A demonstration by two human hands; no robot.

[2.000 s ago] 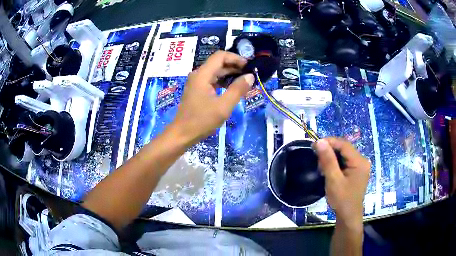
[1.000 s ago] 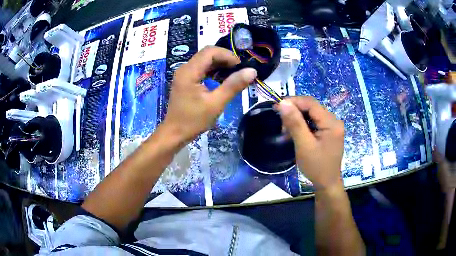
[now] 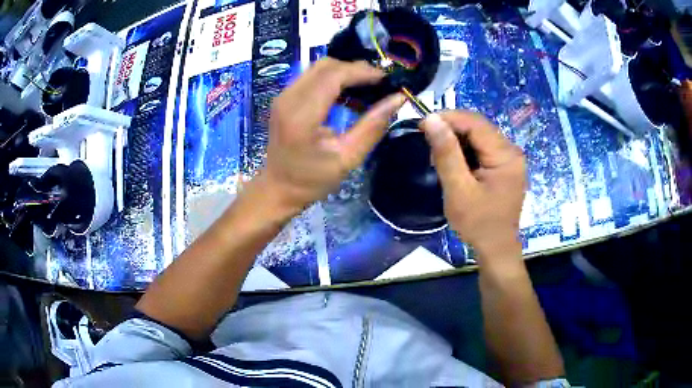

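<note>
My left hand point(image 3: 319, 125) holds the black round part point(image 3: 425, 57) at its near left edge, thumb and fingers over its rim. Inside the part are a pale round piece point(image 3: 372, 34) and red, orange and yellow wires. My right hand point(image 3: 478, 167) pinches the thin yellow and dark wire leads point(image 3: 414, 101) just below the part. The white housing point(image 3: 410, 229) with its glossy black round interior lies below, partly behind my right hand. Its white bracket point(image 3: 453, 64) shows behind the black part. What my left fingertips touch inside the part is blurred.
Part-built white units with black round faces stand at the left point(image 3: 99, 193) and the upper right point(image 3: 633, 91). Blue printed carton sheets point(image 3: 220, 144) cover the table, whose near edge curves above my lap. Another white unit point(image 3: 68, 333) is beside my lap at the lower left.
My right hand has moved up and left along the leads, close to the black part. The black part is higher in view, its inside turned more towards me. The housing appears higher too.
</note>
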